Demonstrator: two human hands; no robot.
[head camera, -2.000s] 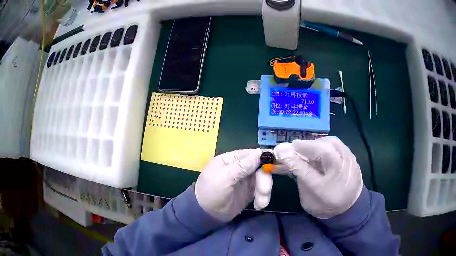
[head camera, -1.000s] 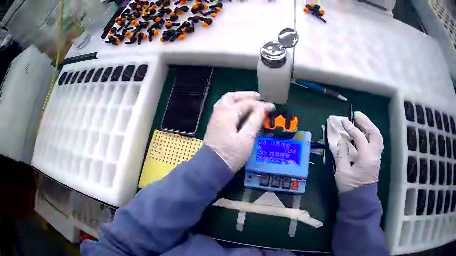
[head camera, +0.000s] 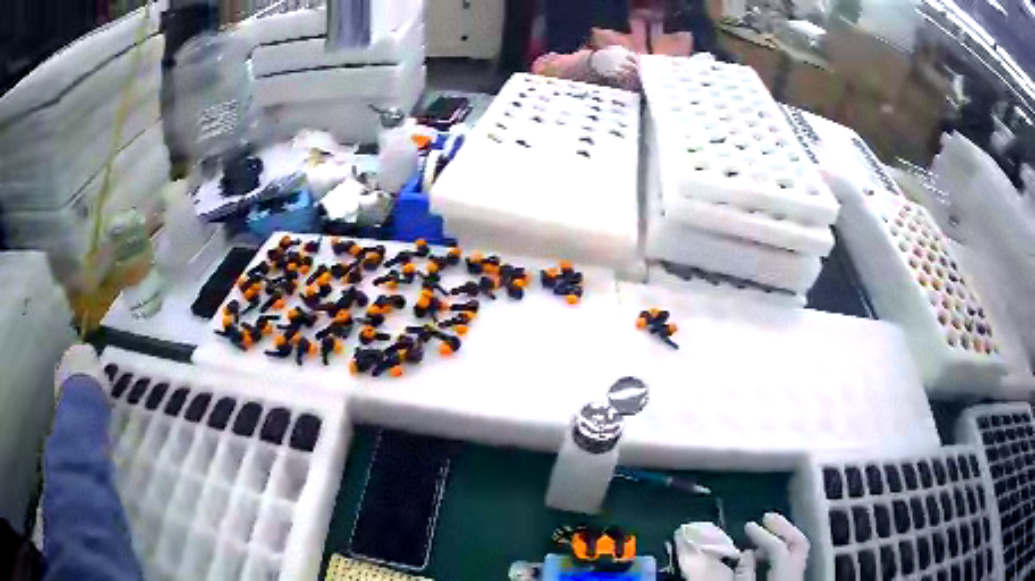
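The blue tester (head camera: 596, 567) is cut off by the bottom edge, with the orange cradle (head camera: 604, 545) holding black parts behind it. My right gloved hand (head camera: 779, 547) is low right, partly cut off, fingers bent beside a crumpled white cloth (head camera: 704, 552); whether it grips the cloth is unclear. My left gloved hand (head camera: 80, 365) is at the far left, small and blurred, by the back left corner of the left foam tray (head camera: 210, 471); its fingers and any content cannot be made out. A white bottle (head camera: 582, 474) with its metal lid raised stands behind the tester.
Many black-orange earbuds (head camera: 341, 301) lie on white foam behind, with a small group (head camera: 657, 325) farther right. A phone (head camera: 400, 499), yellow sheet (head camera: 380, 571) and blue pen (head camera: 664, 481) lie on the mat. The right tray (head camera: 908, 516) holds black cases. Another person's hand (head camera: 613, 65) shows behind foam stacks.
The view has tilted up and shows more of the bench behind. My left hand has moved from the cradle to the far left. My right hand remains beside the cloth, now near the bottom edge.
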